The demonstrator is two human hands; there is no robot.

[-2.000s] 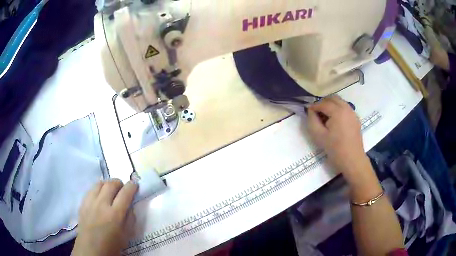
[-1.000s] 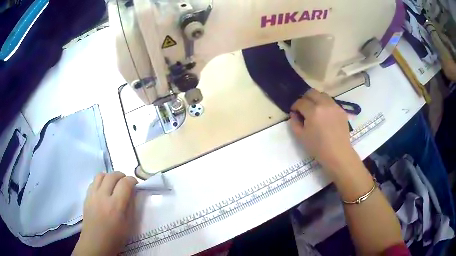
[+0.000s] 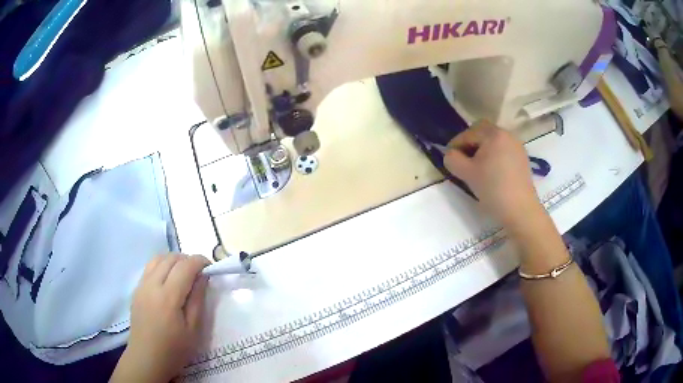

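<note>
My left hand (image 3: 171,303) is at the lower left, fingers closed on a small pale piece (image 3: 227,265) that sticks out to the right, its end curled. My right hand (image 3: 490,168) is at the near end of a curved navy piece (image 3: 419,105) on the machine bed, thumb and finger pinched at its edge; what lies between the fingertips is too small to tell. A dark blue handle loop of the thread snips (image 3: 538,166) shows just right of this hand. The light panel (image 3: 105,247) lies flat at the left.
The cream sewing machine (image 3: 359,45) stands across the back, its presser foot (image 3: 262,168) at the left end. A printed ruler scale (image 3: 389,295) runs along the front edge. Dark cloth (image 3: 67,97) is heaped upper left, with a bright blue object. Cloth lies below right; another person's arm shows upper right.
The machine and table have shifted rightward in view. The curved navy piece was fanned, then flat; my right hand has moved a little up off its near end. The small pale piece's end has curled.
</note>
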